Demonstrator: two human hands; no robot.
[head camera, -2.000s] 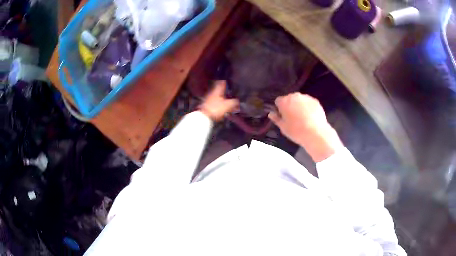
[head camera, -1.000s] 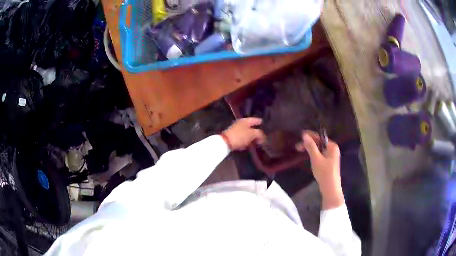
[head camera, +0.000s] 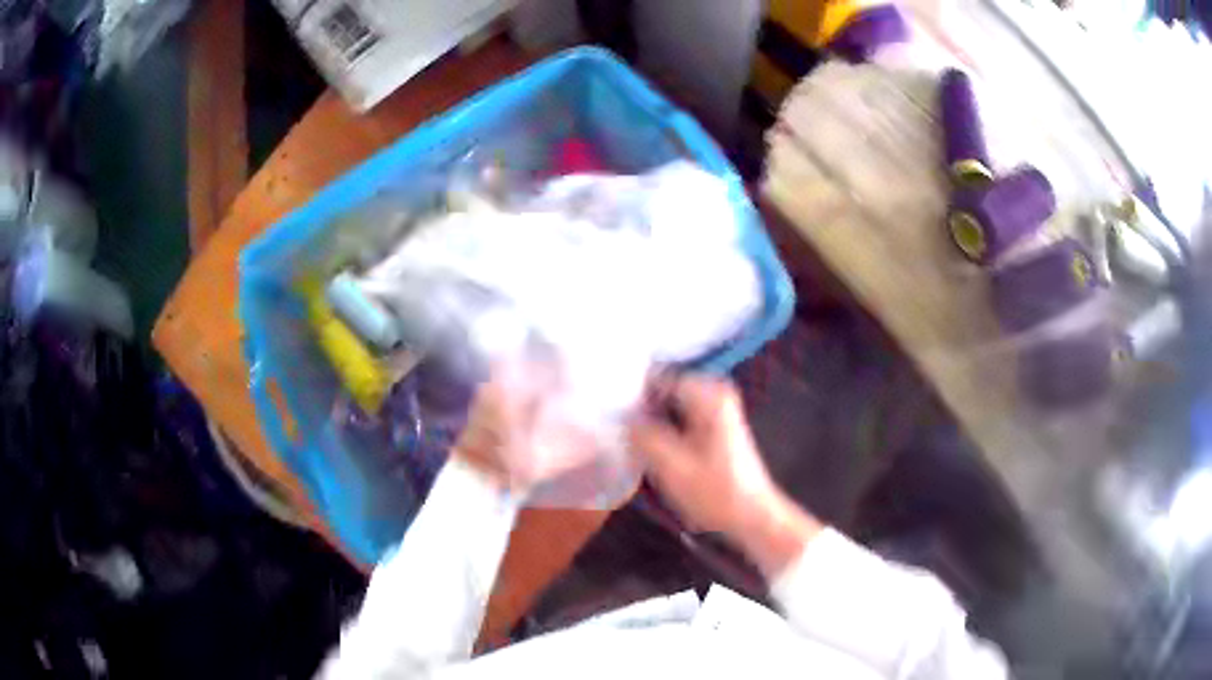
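Observation:
A blue plastic basket (head camera: 282, 415) stands on an orange-brown wooden board (head camera: 213, 299). A milky, see-through plastic bag (head camera: 585, 286) lies over its contents and hangs over the near edge. My left hand (head camera: 505, 432) is at the bag's near end, blurred and partly covered by the film, and appears to grip it. My right hand (head camera: 705, 452) is at the bag's right side by the basket's near rim, fingers curled; motion blur hides its exact hold. A pale blue spool (head camera: 363, 310) and a yellow item (head camera: 346, 352) lie at the basket's left.
Purple yarn cones (head camera: 1004, 213) stand or lie on the pale worn table (head camera: 864, 199) at right, with pale tubes beside them. A white box (head camera: 386, 47) with a printed label is behind the basket. Dark bags, blurred, fill the lower left.
The view has shifted so the basket is now central. Both hands have moved from the red tray area below the table edge up to the plastic bag at the basket.

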